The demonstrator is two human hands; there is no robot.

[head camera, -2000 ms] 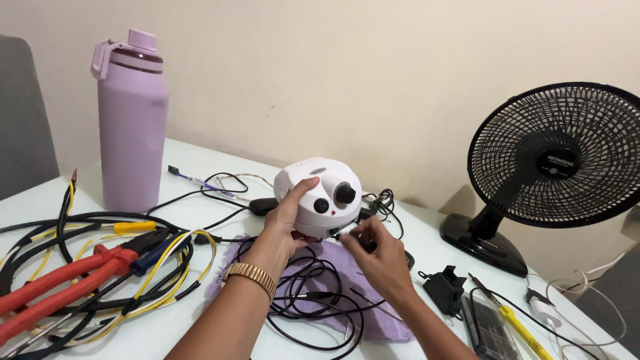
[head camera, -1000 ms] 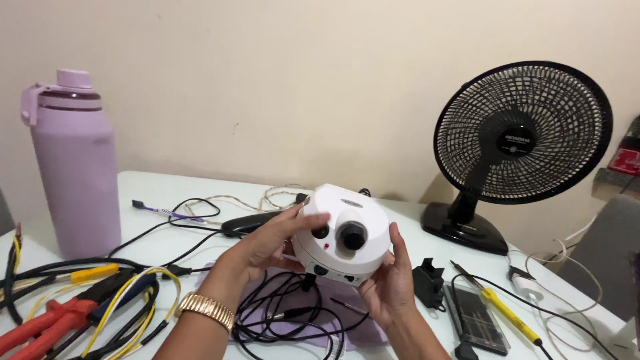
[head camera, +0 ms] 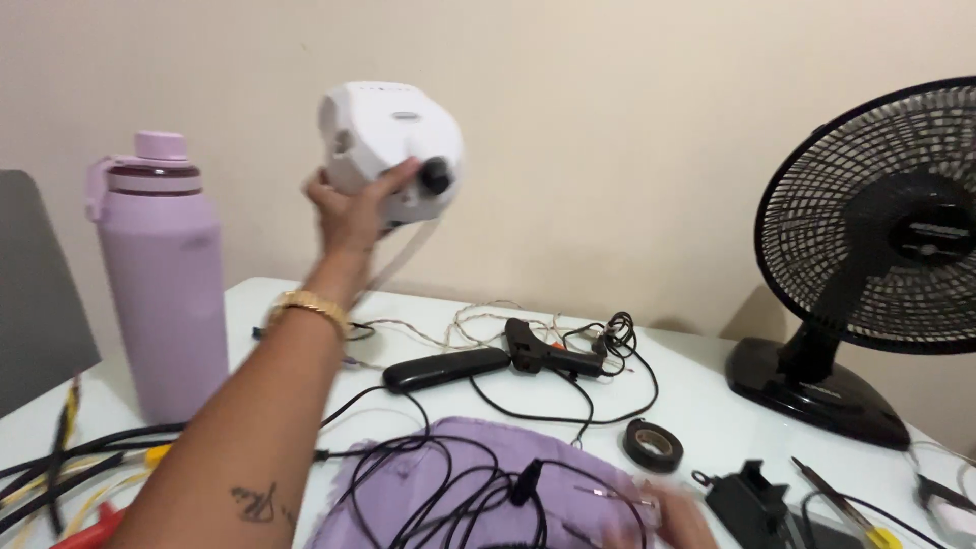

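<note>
My left hand (head camera: 354,210), with a gold bracelet at the wrist, holds up a white electric control unit (head camera: 404,145) with a black knob, well above the table's back edge. My right hand (head camera: 659,515) is blurred at the bottom, low over a purple cloth (head camera: 457,442) and beside a thin metal-tipped lead (head camera: 610,494). Whether it grips the lead is not clear. A tangle of black cable (head camera: 526,484) lies on the cloth.
Behind the cloth lie a long black device (head camera: 446,370), a black glue gun (head camera: 549,354) and black tape (head camera: 653,445). A purple bottle (head camera: 164,290) stands left, a black fan (head camera: 820,381) right. A black adapter (head camera: 751,503), a soldering iron (head camera: 839,503) and striped cables (head camera: 84,488) lie nearer.
My left hand has raised the white unit off the table area, up and away. My right hand has let go of the unit and is now low over the cloth. The view has shifted.
</note>
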